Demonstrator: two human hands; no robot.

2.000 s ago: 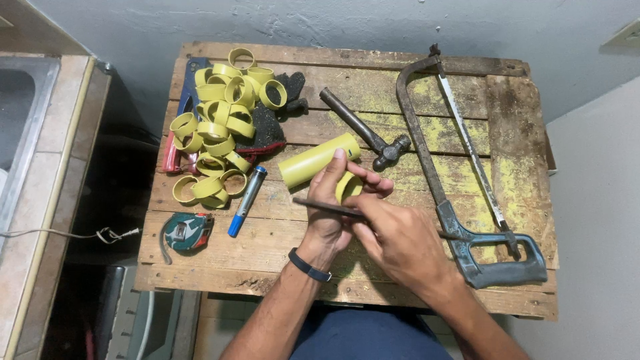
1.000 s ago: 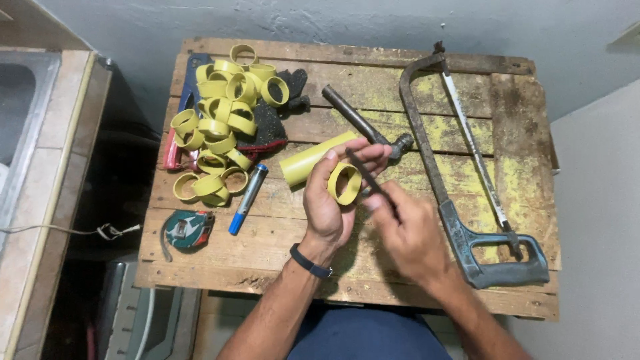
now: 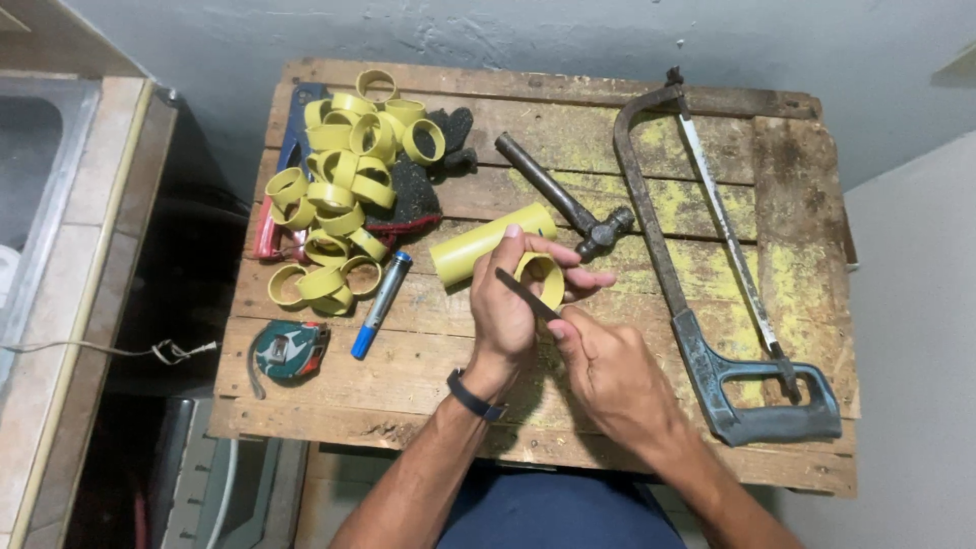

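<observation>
My left hand [image 3: 507,305] holds a cut yellow plastic pipe ring [image 3: 553,284] between palm and fingers, its opening facing up toward me. In my right hand [image 3: 610,366] is a narrow dark metal tool [image 3: 524,293], perhaps a file or blade; its free end crosses in front of the ring's left side. Whether it touches the ring, I cannot tell. Behind my left hand lies a longer yellow plastic pipe [image 3: 480,245], with a blue mark near its far end. A ball-peen hammer [image 3: 553,187] rests just beyond the pipe.
On the wooden plank table [image 3: 381,423], a hacksaw [image 3: 652,229] lies right. Left are a heap of yellow rings [image 3: 332,197], a dark glove [image 3: 408,191], a blue-and-red tool [image 3: 293,126], a blue-capped marker [image 3: 381,305] and a tape measure [image 3: 288,349]. A tiled sink counter [image 3: 72,282] stands far left.
The dark tool has swung from the ring's right side over to its left side since a second ago. My left hand still has the ring.
</observation>
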